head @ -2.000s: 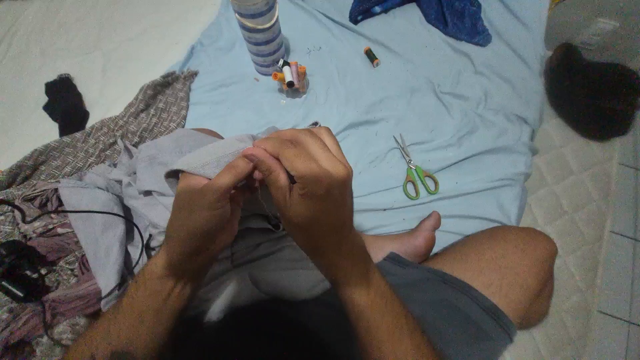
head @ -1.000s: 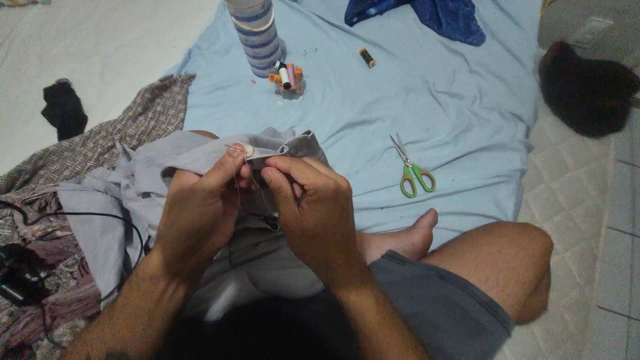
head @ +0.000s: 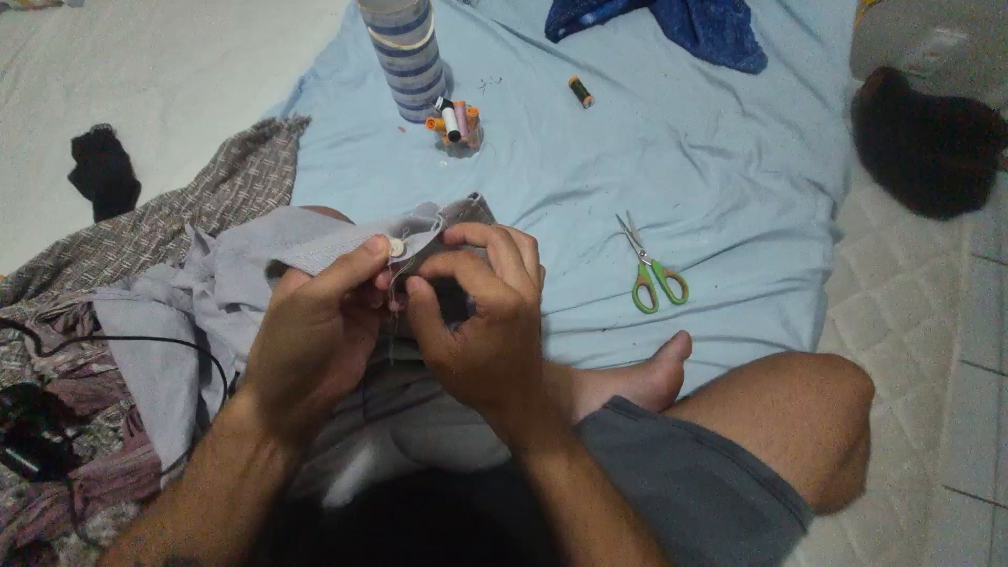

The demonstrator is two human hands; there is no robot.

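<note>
A light grey cloth garment (head: 307, 240) lies bunched over my lap and rises to both hands. My left hand (head: 323, 339) pinches its edge, the thumb against a small whitish button (head: 396, 247). Loose thread (head: 392, 335) hangs below the button between the hands. At the right of the button my right hand (head: 488, 315) has its fingers on the fabric edge, thumb and index finger apart. Whether it holds a needle I cannot tell. Green-handled scissors (head: 660, 285) lie partly spread on the blue sheet, to the right of my hands.
Beyond my hands, a small container of thread spools (head: 457, 130) is beside a striped cylinder (head: 409, 71). A dark thread spool (head: 581, 92) lies farther right. A black cable (head: 134, 339) crosses the cloths at left. A dark furry shape (head: 925, 146) is at upper right.
Two seconds ago my hands were close together and covered the button; now it shows by my left thumb. My right thumb and index finger have spread apart since one second ago.
</note>
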